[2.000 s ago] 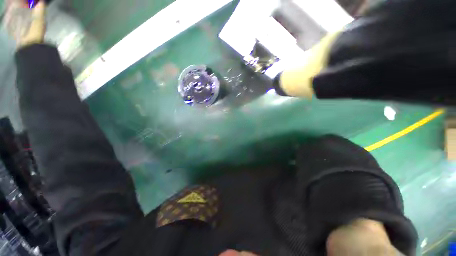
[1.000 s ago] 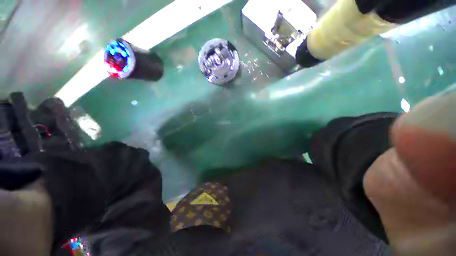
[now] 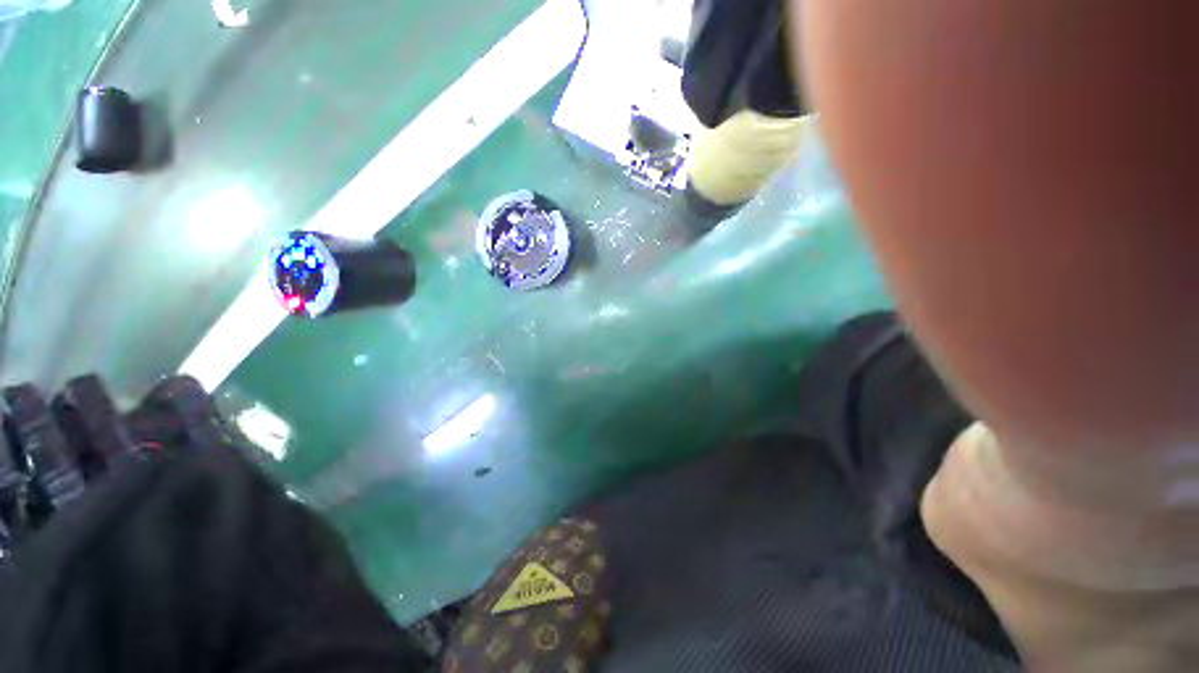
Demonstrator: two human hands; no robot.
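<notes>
A black cylindrical housing (image 3: pixel 379 274) stands on the green bench by the white edge strip, its round end with blue and red details facing up. A round clear cup (image 3: pixel 523 241) with shiny contents stands to its right. The screw feeder (image 3: pixel 611 86) is at the top, with small shiny specks beside it. The screwdriver's cream nose (image 3: pixel 750 155) hangs over the feeder's right side. My right hand (image 3: pixel 1012 224) is very close to the camera, blurred and cut off at the right; its fingers cannot be made out. My left hand is not in view; only its dark sleeve shows at lower left.
Another black cylinder (image 3: pixel 108 129) is on the belt at the upper left, beyond the white edge strip (image 3: pixel 447 118). Black ribbed parts or trays (image 3: pixel 66 440) are at the left edge. A small white object (image 3: pixel 230 12) lies at the top.
Two seconds ago my left hand was at the upper left and no housing stood beside the cup. My left hand has since left view. My right hand has come up close to the camera.
</notes>
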